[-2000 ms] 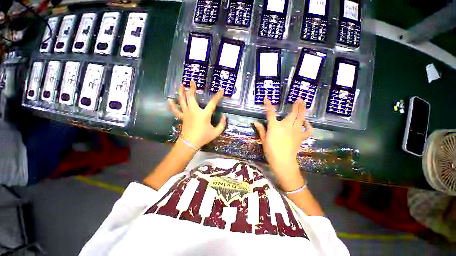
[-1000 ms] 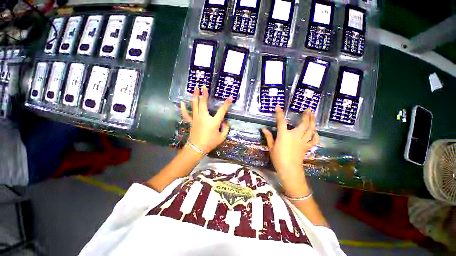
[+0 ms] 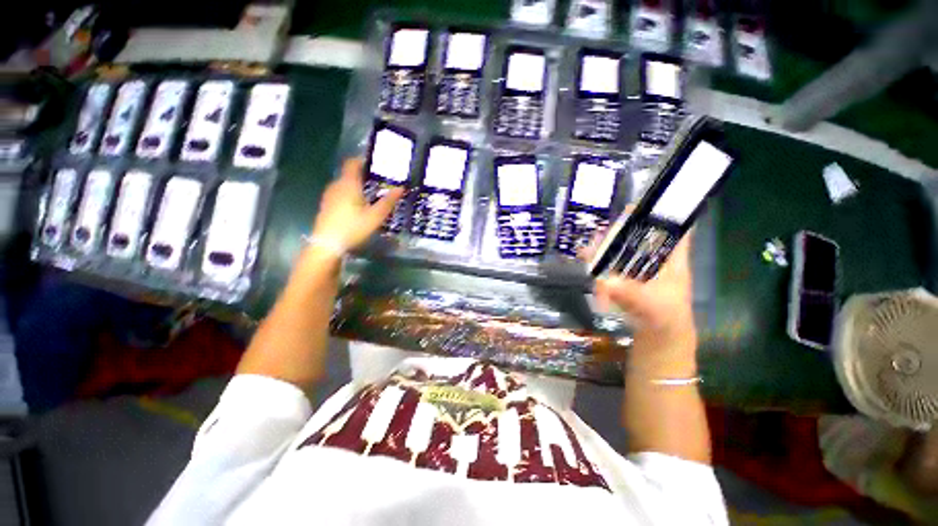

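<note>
A clear phone tray (image 3: 483,262) lies in front of me with keypad phones face up in two rows. My right hand (image 3: 658,293) holds a keypad phone (image 3: 669,200) tilted above the tray's right end, screen up; it looks larger, being nearer the camera. It hides the near right pocket. My left hand (image 3: 350,211) is at the tray's near left corner, fingers on the lower part of the near left phone (image 3: 391,159), which sits slightly tilted. Whether that phone is lifted cannot be told.
Another tray (image 3: 144,277) of phones with white backs up lies left. More phones (image 3: 653,23) lie beyond the white strip. A smartphone (image 3: 815,288), small white bits (image 3: 773,252), a paper scrap (image 3: 839,183) and a desk fan (image 3: 895,354) are at right. Shiny tape (image 3: 463,324) lines the near edge.
My right hand has taken up the near right phone and raised it. My left hand has moved left from below the phones to the near left phone. The camera view has shifted, showing more of the bench's far side.
</note>
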